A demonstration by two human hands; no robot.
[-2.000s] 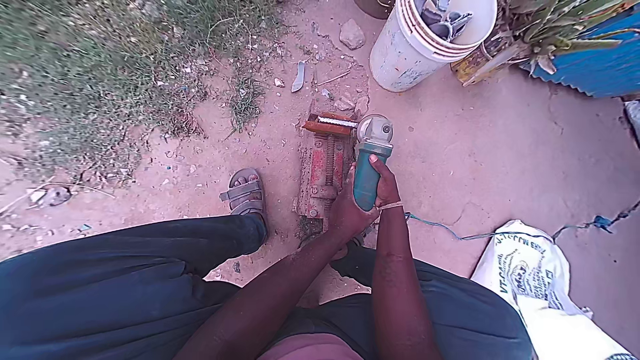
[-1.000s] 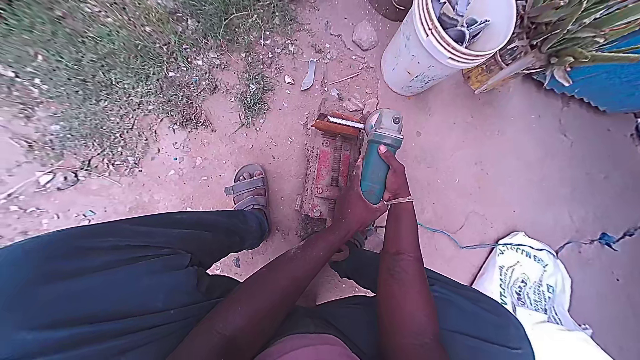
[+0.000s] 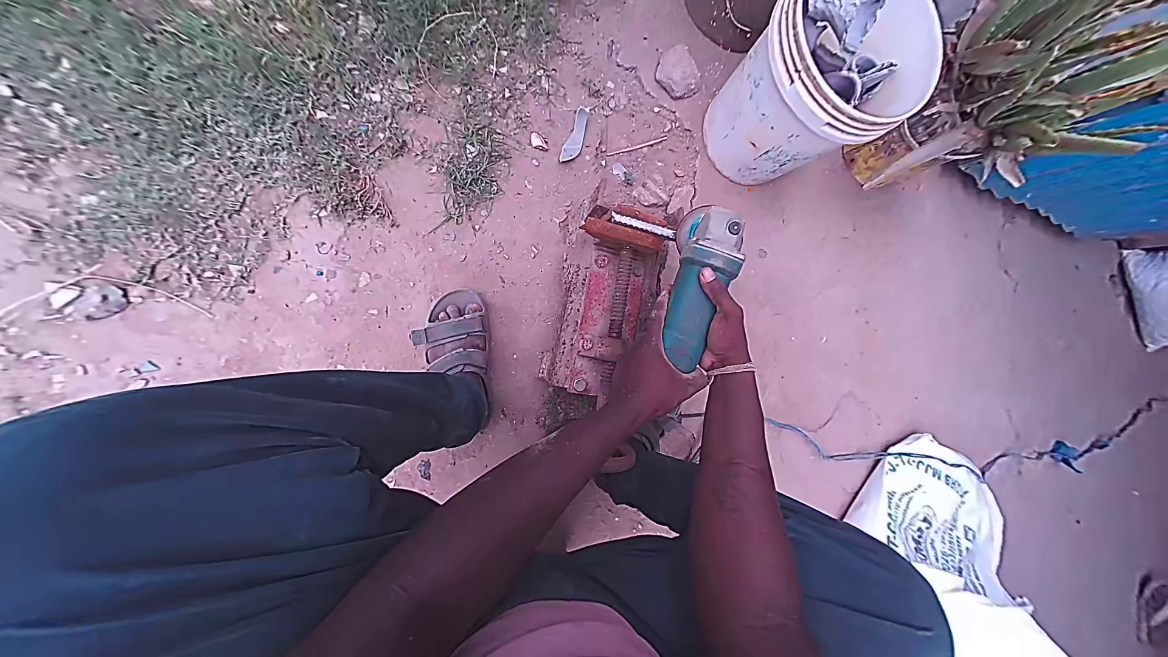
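Note:
A teal angle grinder [image 3: 691, 315] with a grey metal head is held in both hands. My left hand [image 3: 652, 370] wraps the lower left side of its body; my right hand [image 3: 725, 324] grips the right side, thumb on top. The grinder's head is at the right end of a light metal bar [image 3: 641, 225], which lies between the rusty jaws of a red bench vise [image 3: 598, 301] on the ground. Whether the disc touches the bar cannot be told. The vise's screw shows below the jaws.
A white plastic bucket [image 3: 762, 123] holding scraps stands beyond the grinder, near a spiky plant [image 3: 1022, 91] and blue corrugated sheet [image 3: 1058, 182]. A blue cable [image 3: 821, 452] runs right over a printed white sack [image 3: 940, 511]. My sandalled foot [image 3: 459, 333] is left of the vise.

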